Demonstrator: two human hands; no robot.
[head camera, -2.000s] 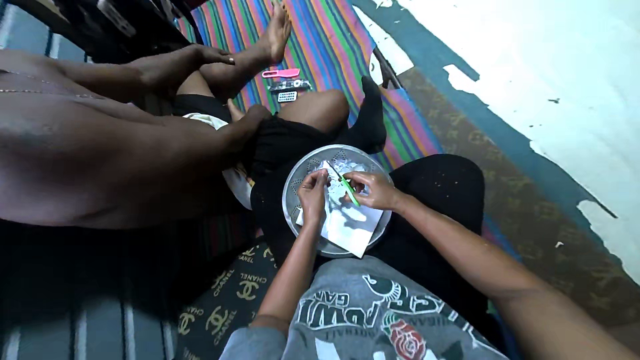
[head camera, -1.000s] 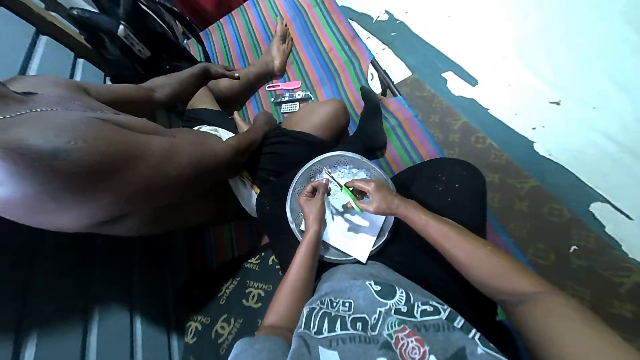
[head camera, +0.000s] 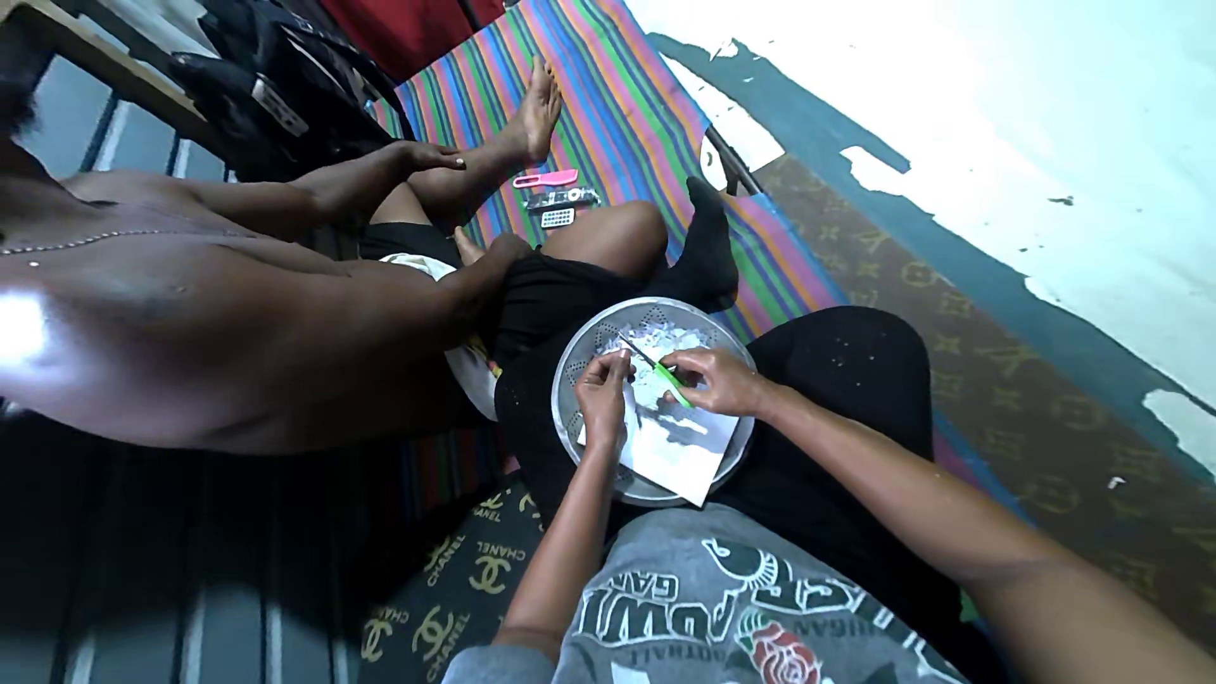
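Observation:
A round perforated metal colander (head camera: 577, 366) rests on my lap, holding many small white paper scraps (head camera: 665, 337) and a larger white sheet of paper (head camera: 679, 456) near its front side. My right hand (head camera: 712, 380) is closed around green-handled scissors (head camera: 668, 376), whose dark blades point up and left over the scraps. Just left of the blades, my left hand (head camera: 605, 385) has its thumb and fingers pinched together above the colander; whether a small piece is between them is too small to tell.
Another person (head camera: 313, 313) sits close on the left, a knee near the colander. On the striped mat (head camera: 608, 85) lie a pink comb (head camera: 545, 179), a small item in clear wrapping (head camera: 560, 199) and a white keypad-like object (head camera: 558, 218). A black bag (head camera: 285, 85) stands behind.

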